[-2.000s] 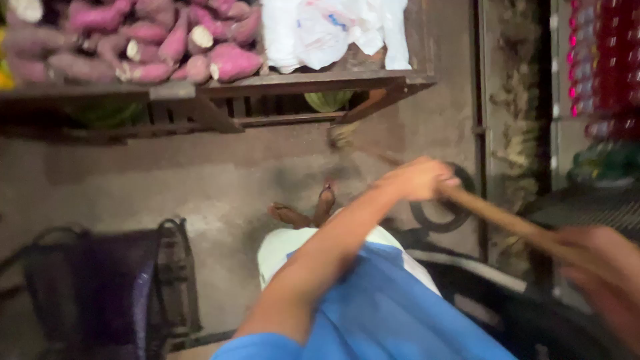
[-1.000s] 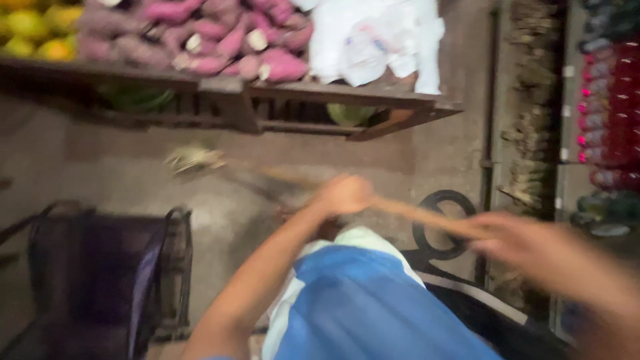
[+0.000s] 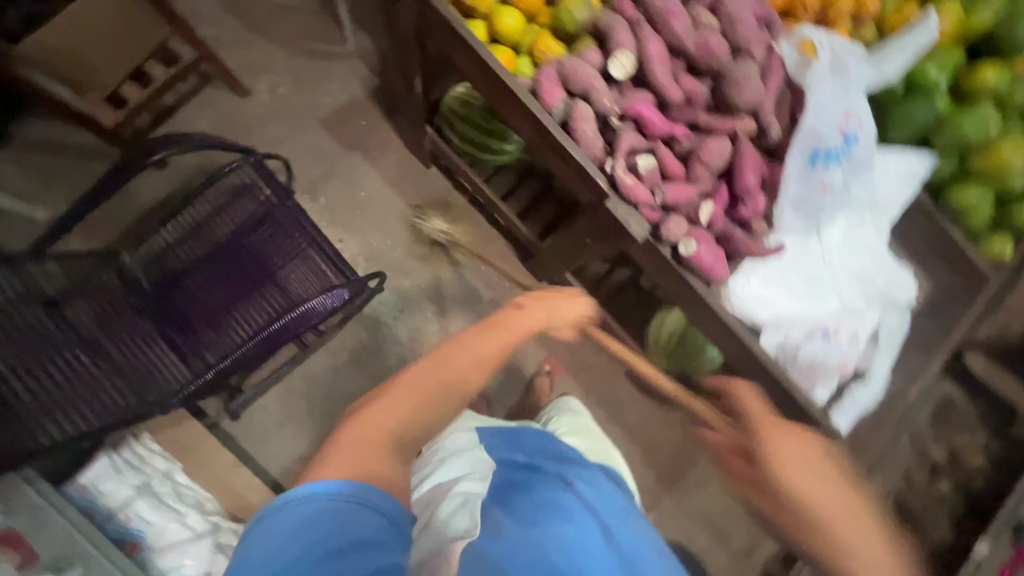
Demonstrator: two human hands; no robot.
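A long wooden broom handle [image 3: 652,376] slants across the view in both hands. My left hand [image 3: 560,312] grips it midway, above my feet. Nearer its top end, my right hand [image 3: 740,424] is closed round it, blurred. The broom's pale bristles [image 3: 436,226] lie at the far end, over the concrete floor [image 3: 360,192], between a dark woven chair and the wooden stand. Whether the bristles touch the floor cannot be told.
The wooden produce stand [image 3: 580,180] bears sweet potatoes [image 3: 680,120] and white plastic bags [image 3: 832,264]. Watermelons [image 3: 480,124] sit on its lower shelf. The woven chair [image 3: 232,248] stands at left, a wooden chair [image 3: 104,48] behind it. White bags [image 3: 160,496] lie lower left.
The view has turned strongly to the left. The bristles have gone from below the stand's corner to the floor beside the woven chair. Both hands have stayed on the handle.
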